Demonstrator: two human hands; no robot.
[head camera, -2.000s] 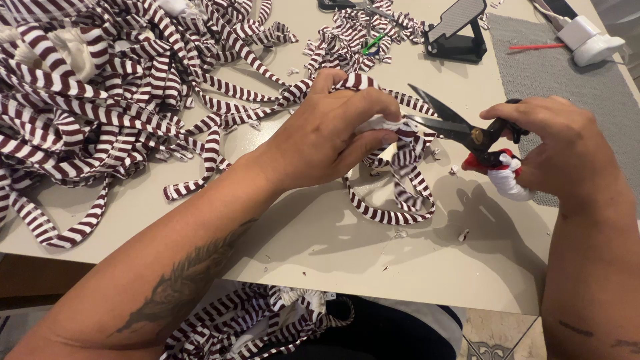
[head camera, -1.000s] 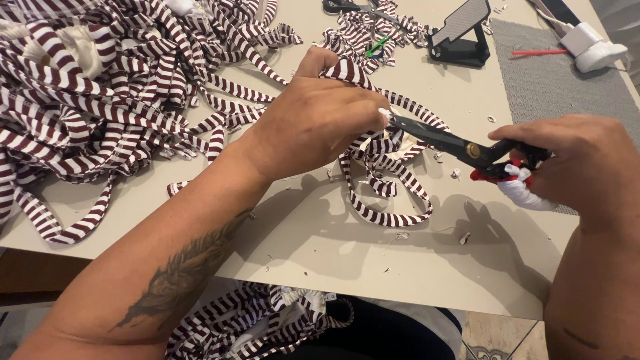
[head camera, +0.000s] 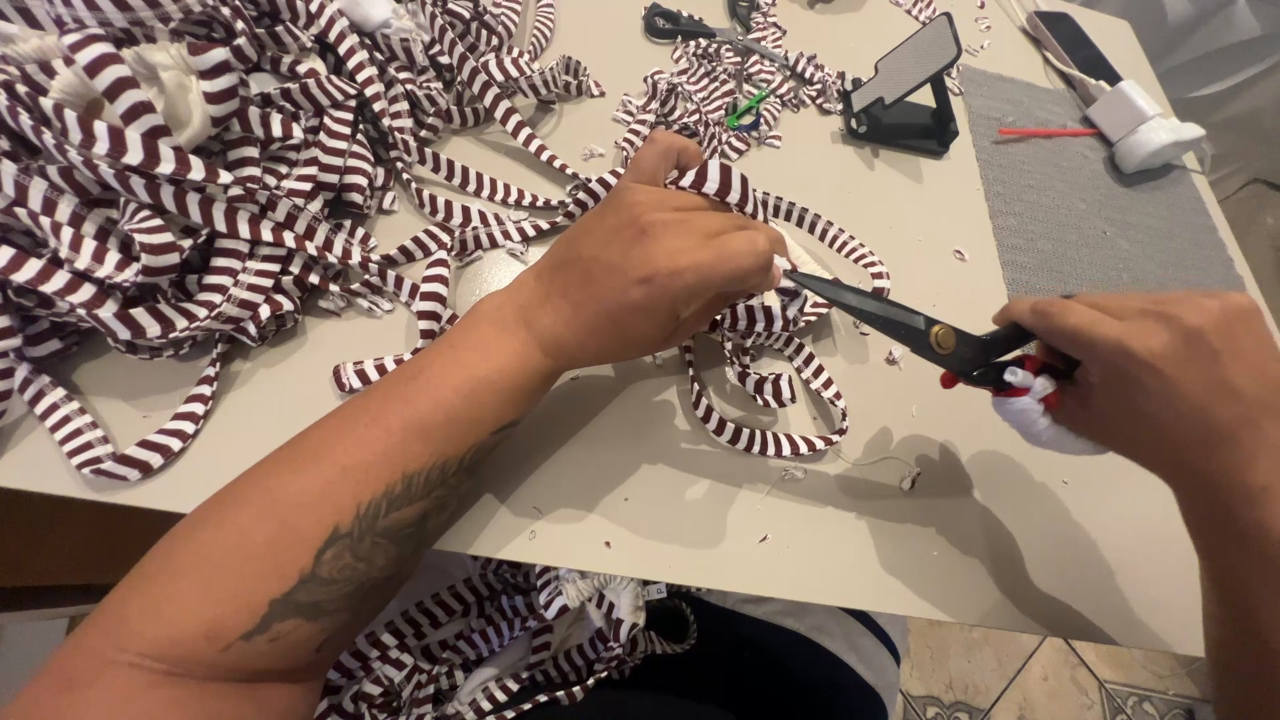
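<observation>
My left hand (head camera: 650, 260) grips a maroon-and-white striped fabric strip (head camera: 765, 438) near the middle of the table, and its loops lie around and below the fingers. A small bit of white fabric shows at my fingertips. My right hand (head camera: 1150, 370) holds black-bladed scissors (head camera: 900, 325) with red on the handle and white cloth wrapped around it. The blades look closed, and their tips touch or nearly touch the white bit at my left fingertips. My left palm and part of the strip are hidden.
A large heap of striped strips (head camera: 170, 220) covers the table's left. Behind are striped scraps (head camera: 700, 90), other scissors (head camera: 690, 25), a green-handled tool (head camera: 745, 108) and a black folding stand (head camera: 905, 100). A grey mat (head camera: 1080, 220) and white charger (head camera: 1125, 110) lie right. More striped fabric (head camera: 500, 640) rests on my lap.
The scissors were open two seconds ago, then their blades closed at my left fingertips. My right hand has moved slightly downward. My left hand still holds the strip.
</observation>
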